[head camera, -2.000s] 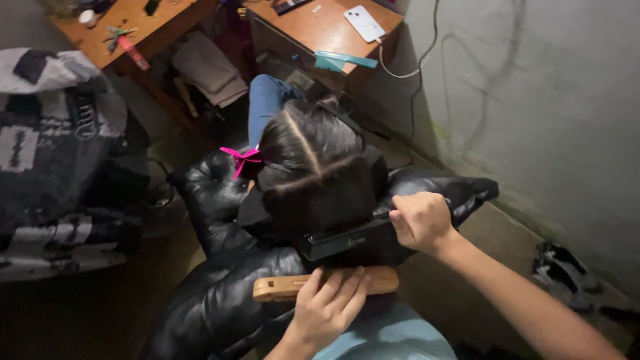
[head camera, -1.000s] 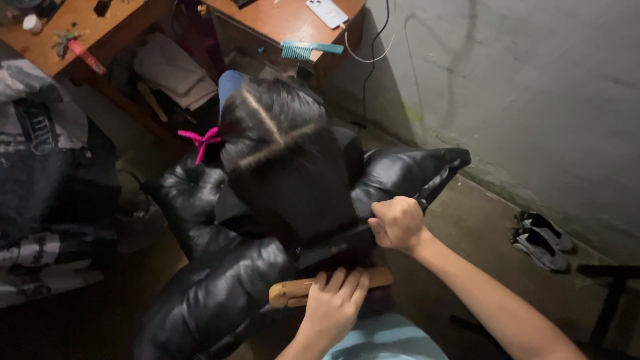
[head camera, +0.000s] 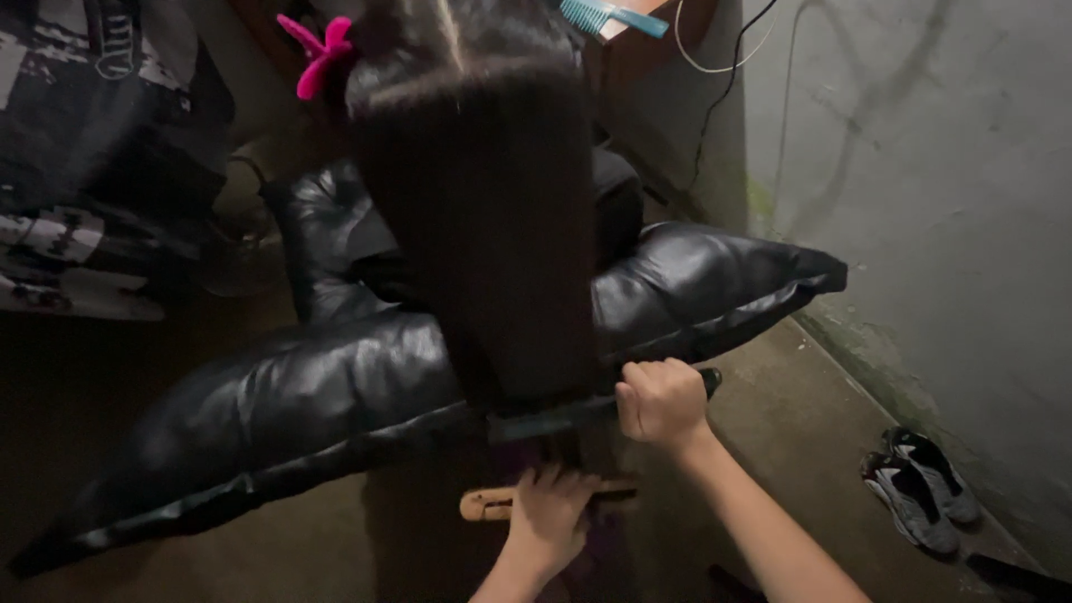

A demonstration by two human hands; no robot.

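Note:
A seated person's long dark hair [head camera: 502, 226] hangs straight down over the back of a black padded chair [head camera: 352, 368]. My right hand [head camera: 666, 404] is closed on the handle of a dark flat tool [head camera: 544, 421], probably a hair straightener, which lies across the hair near its lower part. Just below it, my left hand [head camera: 553, 511] grips a wooden-backed brush or comb-like tool [head camera: 486, 504] set crosswise under the flat tool; its working side is hidden. A pink hair clip [head camera: 318, 54] holds hair at the left of the head.
At the top, a teal comb [head camera: 615, 17] lies on the corner of a wooden table [head camera: 641, 50]. Cables hang beside the grey wall [head camera: 921, 167]. A pair of sneakers [head camera: 917, 486] stands on the floor at right. Patterned cloth [head camera: 100, 151] is at the left.
Both hands have moved down along the hair, away from the head, with the flat tool and the wooden tool. The view has come down and closer.

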